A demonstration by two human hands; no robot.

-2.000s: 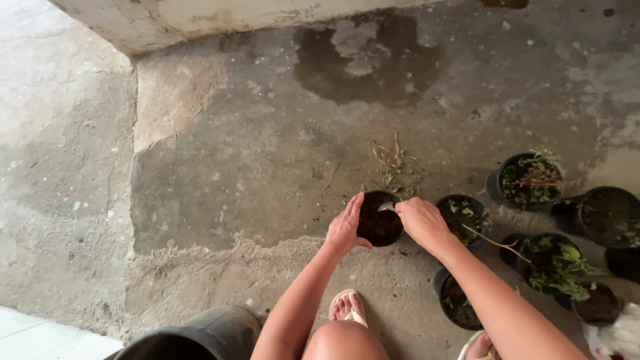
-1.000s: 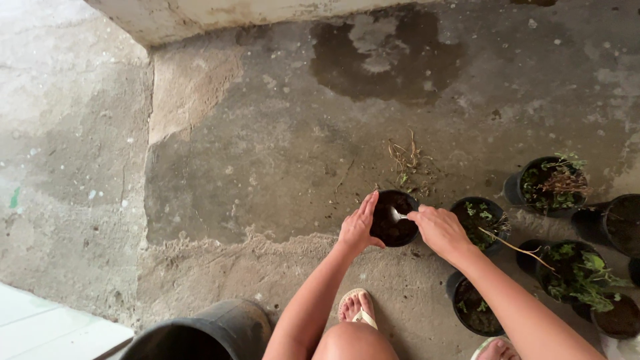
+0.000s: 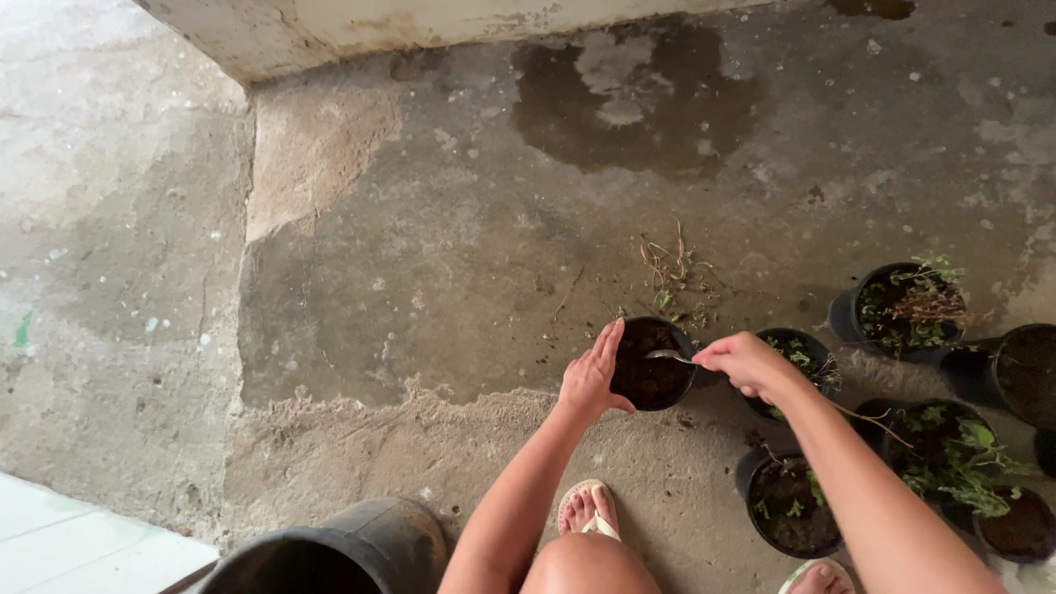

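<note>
A round black plant pot (image 3: 652, 384) with dark soil stands on the concrete floor before me. My left hand (image 3: 591, 375) rests against its left rim, fingers extended and thumb at the near side. Pinched in my right hand (image 3: 742, 361) is the handle of a metal spoon (image 3: 670, 355), whose bowl is over the soil inside the pot. Pulled-out dry roots and stems (image 3: 667, 262) lie on the floor just beyond the pot.
Several potted plants stand at the right, among them a pot with dry stems (image 3: 907, 309), a leafy one (image 3: 949, 454) and a nearer one (image 3: 794, 507). A large dark bucket (image 3: 388, 536) stands at the lower left. A wet patch (image 3: 643, 99) marks the floor near the wall (image 3: 396, 21).
The spoon has shifted within the pot and changed its angle; its bowl now points left. My left hand stays at the pot's rim.
</note>
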